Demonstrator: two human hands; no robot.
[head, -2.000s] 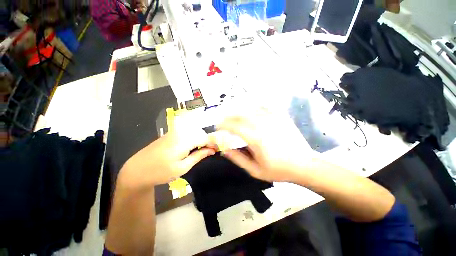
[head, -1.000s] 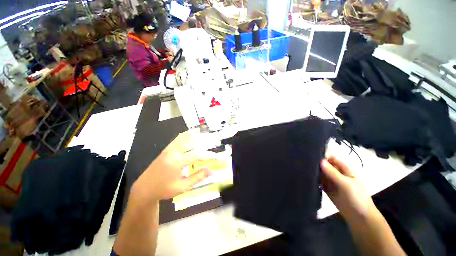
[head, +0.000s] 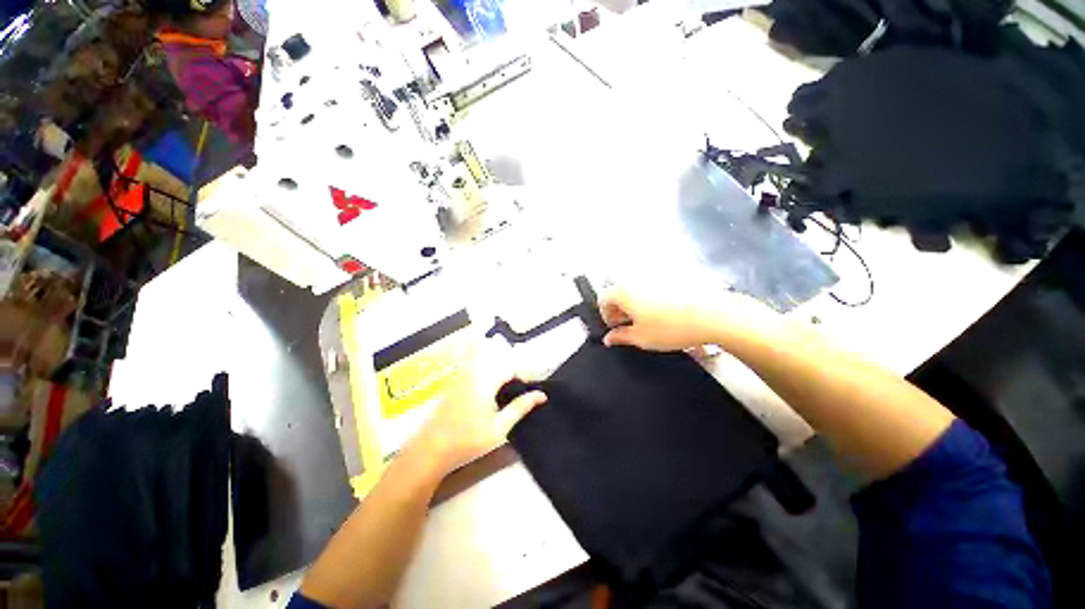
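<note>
A black fabric panel [head: 648, 446] lies across the near edge of the template and hangs over the table's front edge. My left hand [head: 470, 422] has thumb and fingers at the panel's left top corner tab. My right hand [head: 648, 324] pinches the panel's right top tab. The white template [head: 347, 405] with yellow-edged windows lies under my left hand. A black strip [head: 422, 339] lies along one window. A narrow angled black piece [head: 541, 324] lies on the template just beyond the panel.
The sewing machine head [head: 321, 155] stands beyond the template. A neat black panel stack [head: 137, 500] is at left, beside a dark cover board [head: 280, 357]. A looser black pile [head: 940, 143], thin cords [head: 839, 244] and a metal plate [head: 756, 232] are at right. A person [head: 214, 77] is upper left.
The panel has come down from being held up by my right hand and now lies at the template. My left hand has moved to its corner. The view has shifted closer to the table.
</note>
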